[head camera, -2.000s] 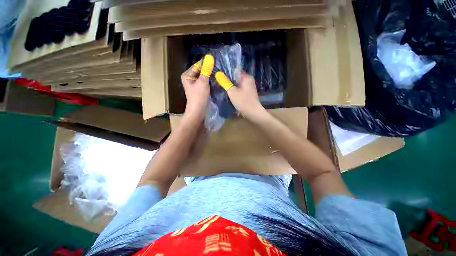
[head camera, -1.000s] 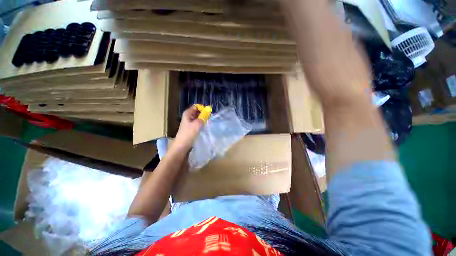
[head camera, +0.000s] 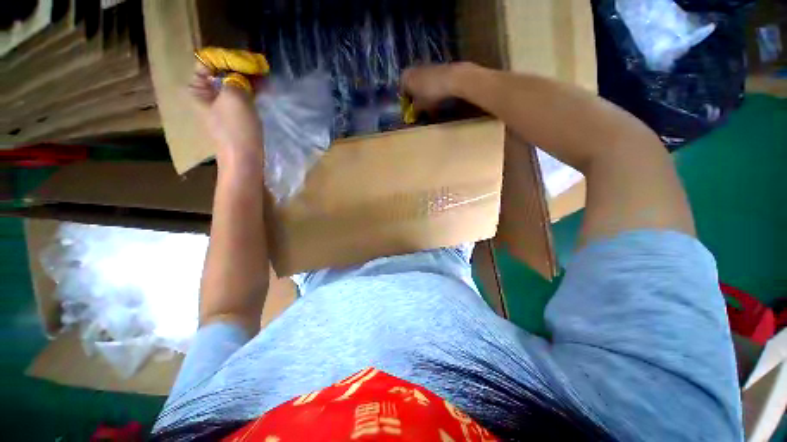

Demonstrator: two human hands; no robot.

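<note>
My left hand (head camera: 226,82), with yellow finger cots, is closed on clear plastic bags (head camera: 295,129) at the left side of the carton. The bags hang over the carton's near left edge. My right hand (head camera: 424,93), with a yellow cot showing, reaches into the open carton (head camera: 388,186) at its near right part. Its fingers point down among the bagged black parts (head camera: 345,47), which stand in rows. Blur and the hand's own back hide whether it holds anything.
A box of whitish clear bags (head camera: 138,285) is low at left. Stacked cardboard sheets (head camera: 78,86) are at upper left. A black bin liner (head camera: 673,82) with clear plastic (head camera: 660,30) on it is at upper right. A red object (head camera: 746,312) is on the green floor at right.
My right hand has come down from the sheet stack into the carton. My left hand has moved left with the bags. The view has shifted, so the carton sits higher in the picture.
</note>
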